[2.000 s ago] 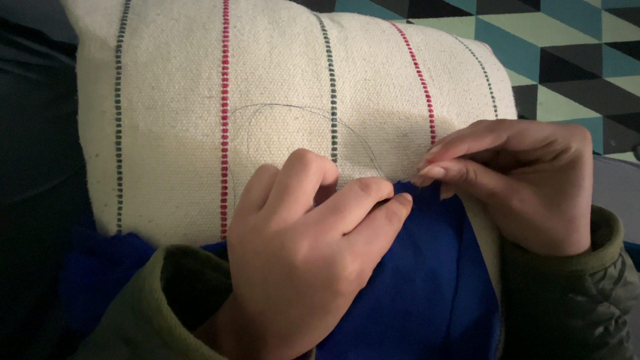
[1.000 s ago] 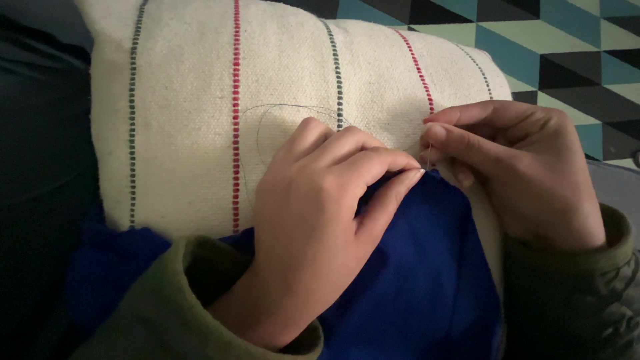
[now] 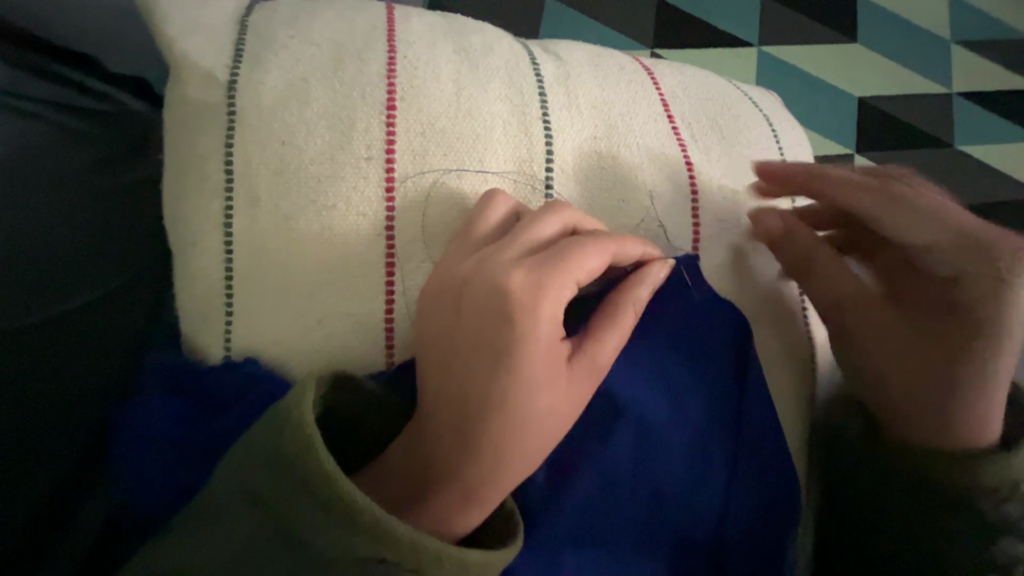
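Note:
My left hand [image 3: 512, 320] pinches the top edge of a dark blue cloth [image 3: 656, 448] between thumb and forefinger. A thin sewing needle [image 3: 686, 274] shows at the cloth's upper corner, just right of those fingertips. Dark thread [image 3: 472, 171] curves in loose loops over the cream cushion above and left of the hand, and a short stretch rises near the cloth corner. My right hand [image 3: 896, 296] is raised to the right of the cloth, blurred, with thumb and fingers apart and nothing visible between them.
Beneath the cloth lies a cream woven cushion [image 3: 312, 160] with red and dark dashed stripes. Behind it, at the upper right, is a surface with a teal, black and pale geometric pattern [image 3: 904, 80]. More blue fabric [image 3: 200, 416] bunches at the lower left, beside my green sleeve.
My right hand has moved away to the right from the cloth's corner, where its fingertips were pinched at the needle. The needle now shows at the cloth corner, clear of that hand.

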